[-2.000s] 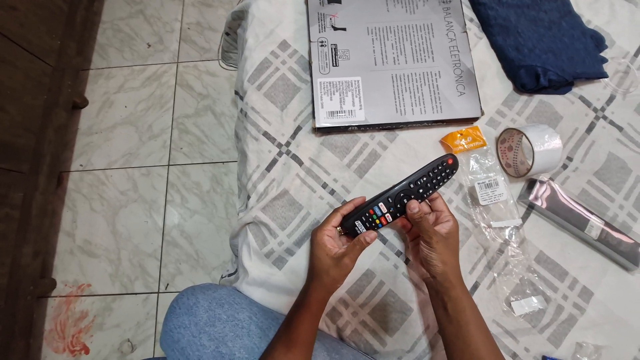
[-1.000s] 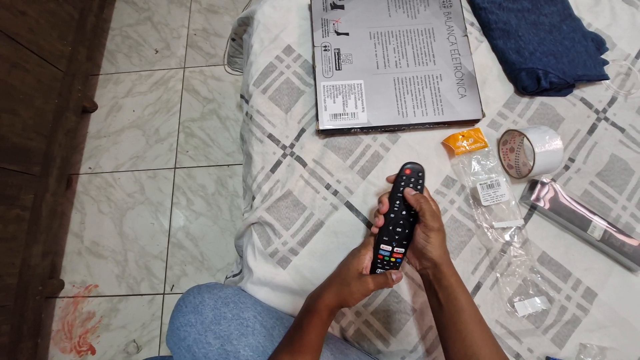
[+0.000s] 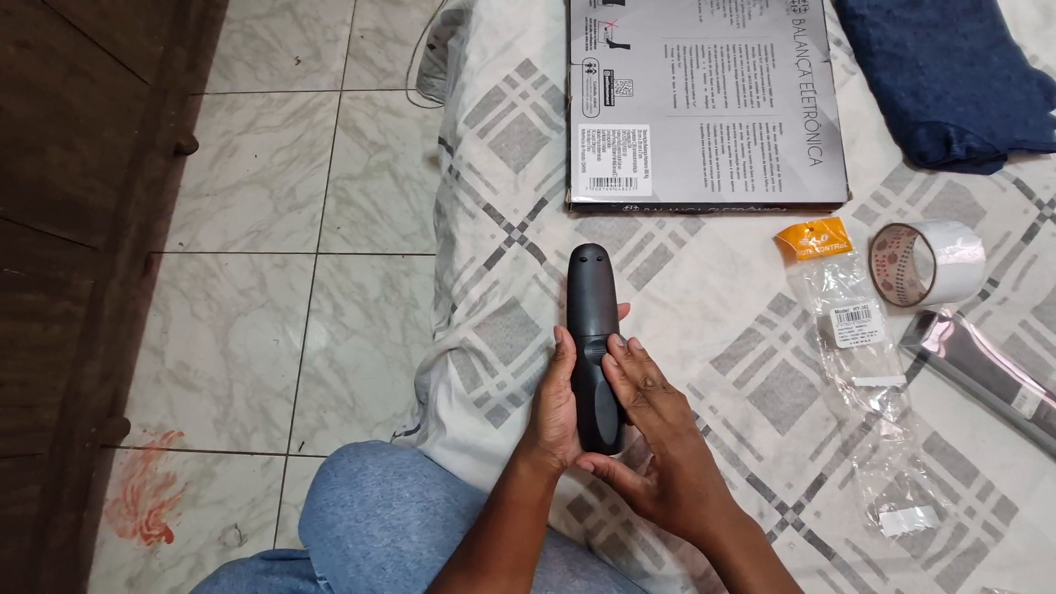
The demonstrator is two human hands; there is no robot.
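A black remote control (image 3: 594, 346) lies back side up between my hands, its smooth back and battery cover facing me and its long axis nearly upright in the view. My left hand (image 3: 554, 412) holds it from the left and beneath, with a fingertip showing past its right edge. The fingers of my right hand (image 3: 660, 437) rest on the right side of its back, near the seam of the cover, and the thumb is by its lower end. To the right, on the patterned cloth, lies a clear plastic sleeve (image 3: 854, 363) with an orange header.
A grey box for an electronic scale (image 3: 709, 107) lies at the top. Navy folded fabric (image 3: 949, 91), a roll of tape (image 3: 961, 260) and a glossy packaged item (image 3: 990, 371) are at the right. The cloth-covered edge (image 3: 437, 330) borders a tiled floor (image 3: 231, 355); dark wooden furniture (image 3: 66, 247) stands left.
The remote has been turned over: its buttons faced up in both earlier frames, and now its back does. My right hand has gone from the buttons to the back of the remote.
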